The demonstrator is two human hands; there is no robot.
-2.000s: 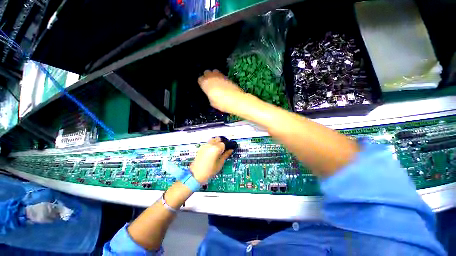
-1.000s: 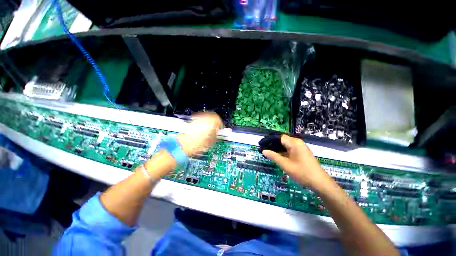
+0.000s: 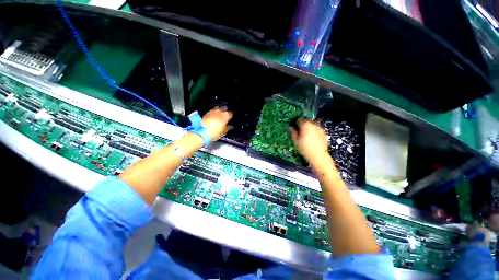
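My left hand (image 3: 216,123), with a light blue wrist strap (image 3: 199,129), is in the front of the black bin of small dark components (image 3: 241,107). Its fingertips are blurred among the dark parts. My right hand (image 3: 311,139), with black finger cots (image 3: 296,123), is over the right side of the heap of green components (image 3: 275,127). Whether either hand holds a part cannot be told. Long green circuit boards (image 3: 247,203) lie end to end on the conveyor rail (image 3: 230,231) below both hands.
Metallic components (image 3: 344,143) fill a bin to the right, beside a pale tray (image 3: 386,153). A shelf edge (image 3: 251,58) runs above, with bagged long parts (image 3: 312,34) and a black tote (image 3: 407,57). A coiled blue cord (image 3: 94,61) hangs left. Another person's sleeve (image 3: 475,262) shows at lower right.
My left hand has moved from the rail area into the dark component bin. My right hand has moved up from the boards to the green components. The view has shifted and tilted.
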